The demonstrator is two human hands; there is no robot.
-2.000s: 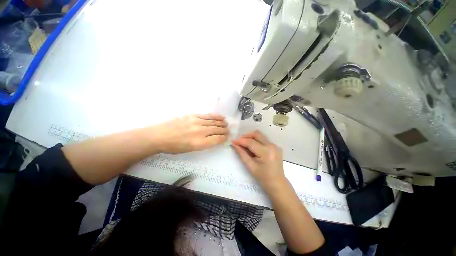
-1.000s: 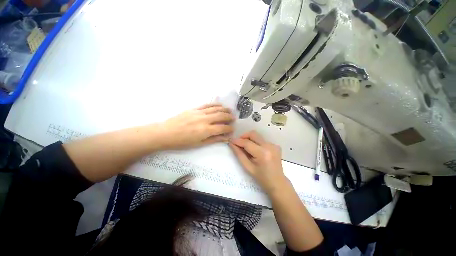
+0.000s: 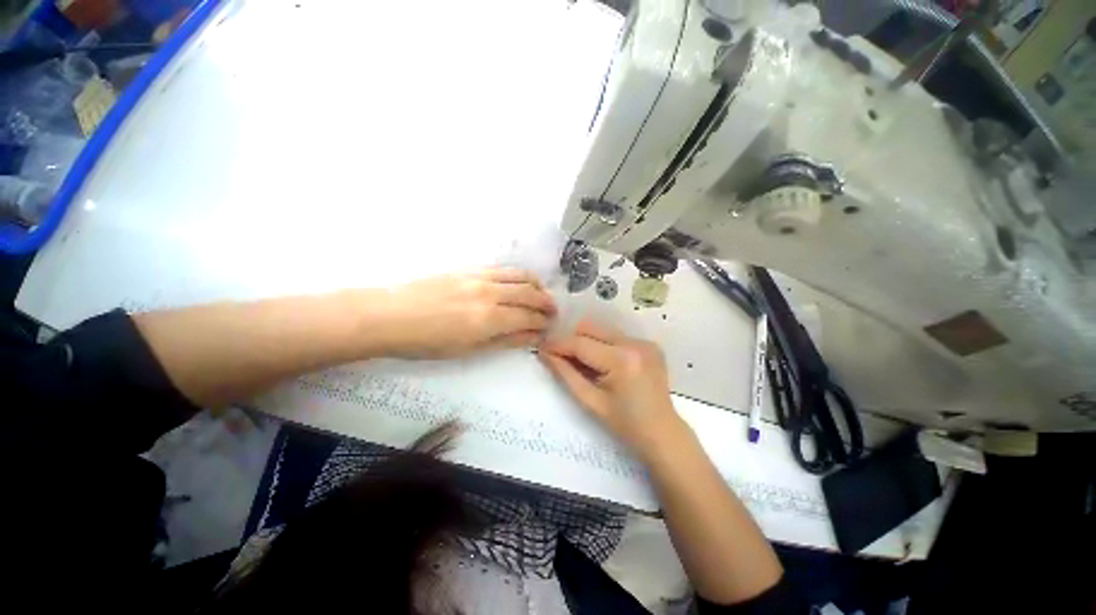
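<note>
A thin, see-through white strip [image 3: 540, 258] lies at the needle area of the cream sewing machine [image 3: 769, 216] and fades into the white table. My left hand [image 3: 487, 312] lies flat on the strip, palm down, just left of the metal parts under the machine head. My right hand [image 3: 613, 375] is beside it, nearer the table's front edge, with thumb and forefinger pinched on the strip's near edge. The part between the fingertips is too small to see clearly.
Black shears [image 3: 821, 421], a white pen [image 3: 758, 378] and dark snips [image 3: 725, 288] lie right of my right hand. A flat black rectangle [image 3: 883, 490] is at the right edge. A blue basket [image 3: 106, 135] stands at the left corner. The checked lap [image 3: 541, 511] is below the table.
The view has shifted slightly, so the machine sits a little further left. My hands stay close together by the needle area, with only small finger movements.
</note>
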